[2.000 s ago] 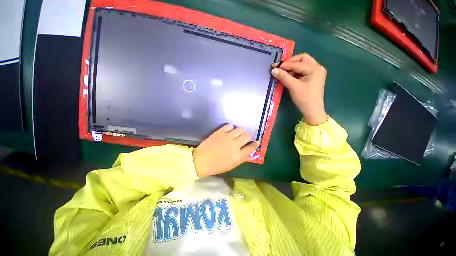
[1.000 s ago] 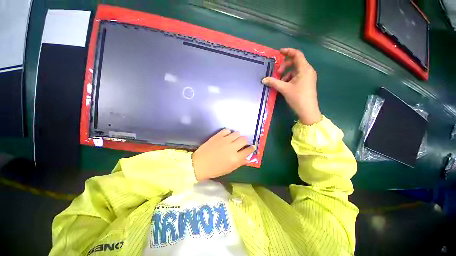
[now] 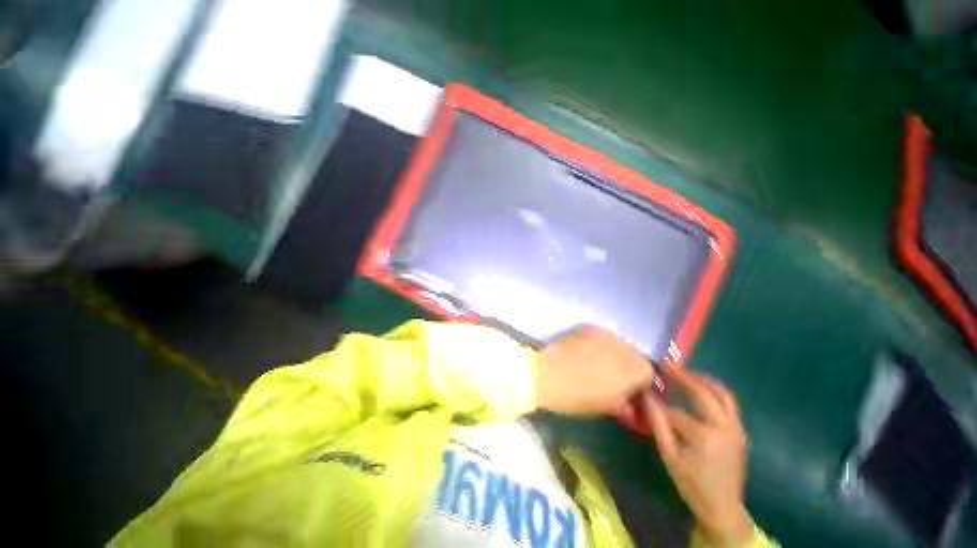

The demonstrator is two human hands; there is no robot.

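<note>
A grey glossy display panel lies in a red-orange tray on the green bench, with glare on its surface. My left hand is at the panel's lower right corner, fingers bent. My right hand is beside it at the same corner, fingertips close to my left hand's. The picture is blurred and the fingers overlap, so I cannot tell whether either hand holds a strip.
Black and white strip sheets lie left of the tray, with a wider sheet farther left. A second red-orange tray is cut off at the right edge. A dark sheet on clear plastic lies at the lower right.
The view has turned and shifted, and the tray appears smaller. My right hand has moved from the panel's upper right edge down to the lower right corner, beside my left hand.
</note>
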